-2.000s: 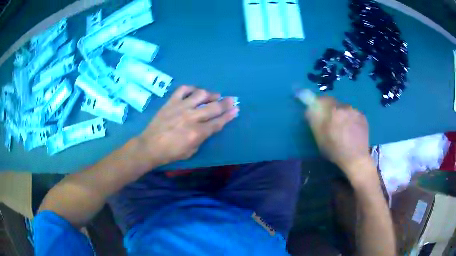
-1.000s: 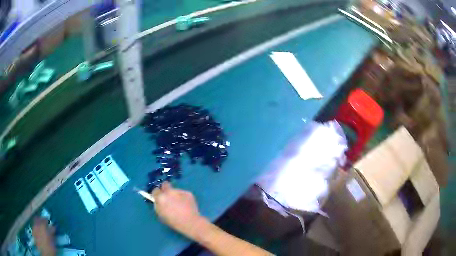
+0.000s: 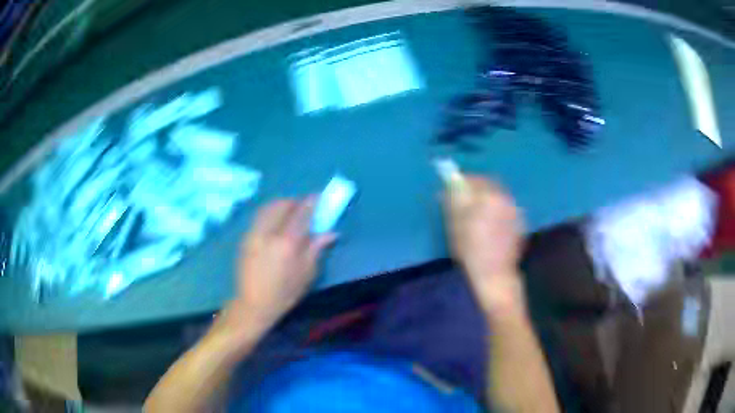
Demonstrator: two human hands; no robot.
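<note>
The view is blurred by motion. My left hand (image 3: 282,250) holds one light-blue plastic housing (image 3: 333,203) between thumb and fingers, over the green bench. My right hand (image 3: 486,226) is closed around the pale handle of a pointed hand tool (image 3: 451,176); its tip is too blurred to make out. A loose heap of light-blue housings (image 3: 145,185) lies at the left. Several housings lie side by side in a row (image 3: 355,74) near the far edge. A pile of small black inserts (image 3: 532,73) lies beyond my right hand.
The green bench (image 3: 387,153) has a pale curved rail (image 3: 242,47) along its far edge. A white strip (image 3: 695,89) lies at the far right. Below the bench at right are a white plastic bag (image 3: 653,238), something red (image 3: 721,210) and a brown box (image 3: 673,339). A carton (image 3: 48,367) shows at lower left.
The view has swung back from the right side to the bench in front of me. My left hand, blurred near the housings a second ago, now holds one housing. The tool remains in my right hand.
</note>
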